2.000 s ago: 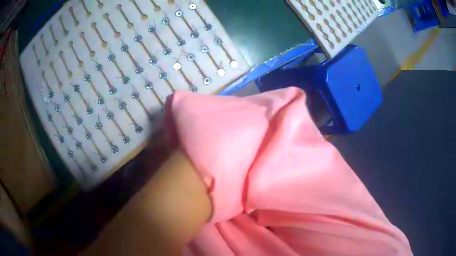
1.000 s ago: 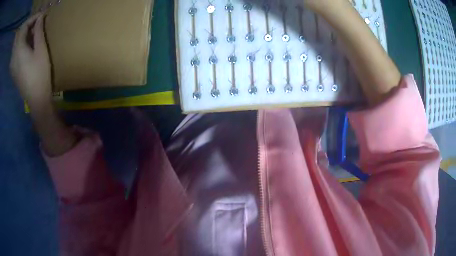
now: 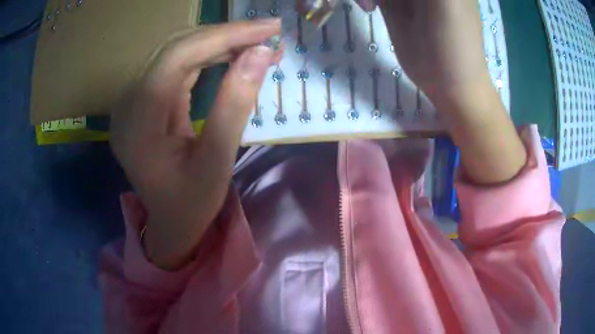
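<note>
My left hand (image 3: pixel 196 104) is over the left part of the white layout board (image 3: pixel 293 131), with a small round metal piece (image 3: pixel 273 44) pinched between thumb and index finger. My right hand (image 3: pixel 434 52) is over the right part of the board, its fingers cut off or blurred at the top edge. A shiny metal tool tip (image 3: pixel 318 11) shows near its fingers; the grip on it is hidden. The board holds rows of tan bars (image 3: pixel 329 96) with silver-blue round pieces at their ends.
A brown cardboard board (image 3: pixel 98 59) with a few small shiny dots lies at the left. A measuring tape (image 3: pixel 63 124) and yellow strip (image 3: pixel 72 136) run under its front edge. Another dotted white board (image 3: pixel 577 85) stands at the far right. A blue stool (image 3: pixel 445 176) shows below the table.
My left hand has moved from the brown board's left edge to the white board and now pinches a small piece. My right hand has come lower, and the tool tip now shows.
</note>
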